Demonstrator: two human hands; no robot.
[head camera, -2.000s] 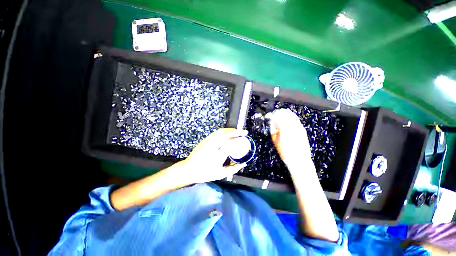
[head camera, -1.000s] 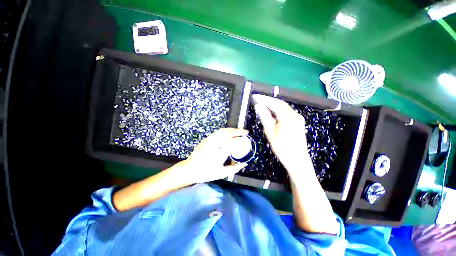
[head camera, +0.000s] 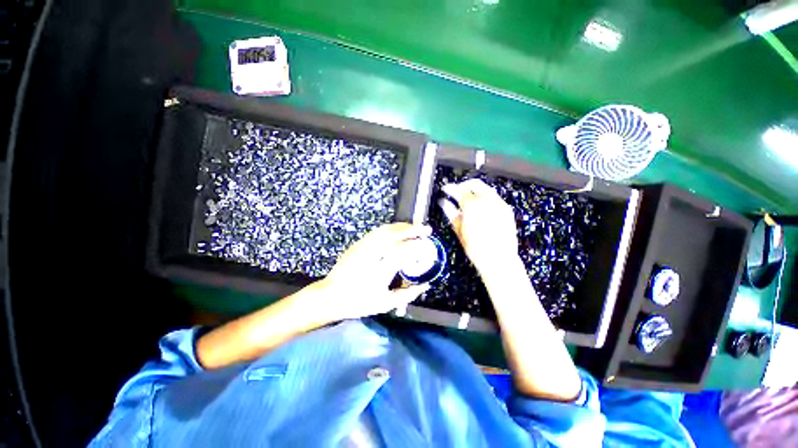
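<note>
My left hand (head camera: 372, 273) is closed around a round black housing (head camera: 434, 260) with a pale, bright inside, held over the divider between the two filled trays. My right hand (head camera: 477, 214) is over the middle tray (head camera: 604, 289), up and right of the housing, apart from it. Its thumb and fingertips are close around a small dark piece (head camera: 451, 200). Many small dark pieces (head camera: 560, 245) lie loose in the middle tray. Small silver pieces (head camera: 302, 197) fill the left tray (head camera: 175, 184).
The right tray (head camera: 691, 354) holds two silver-white discs (head camera: 664, 286). A white counter (head camera: 260, 66) sits behind the left tray and a white fan (head camera: 615, 142) behind the middle one. Black round parts (head camera: 740, 343) lie at far right. A person's patterned sleeve (head camera: 761, 420) shows at bottom right.
My right hand has moved within the middle tray, first toward its back left corner, then slightly back toward the wearer. My left hand and the housing have stayed nearly still.
</note>
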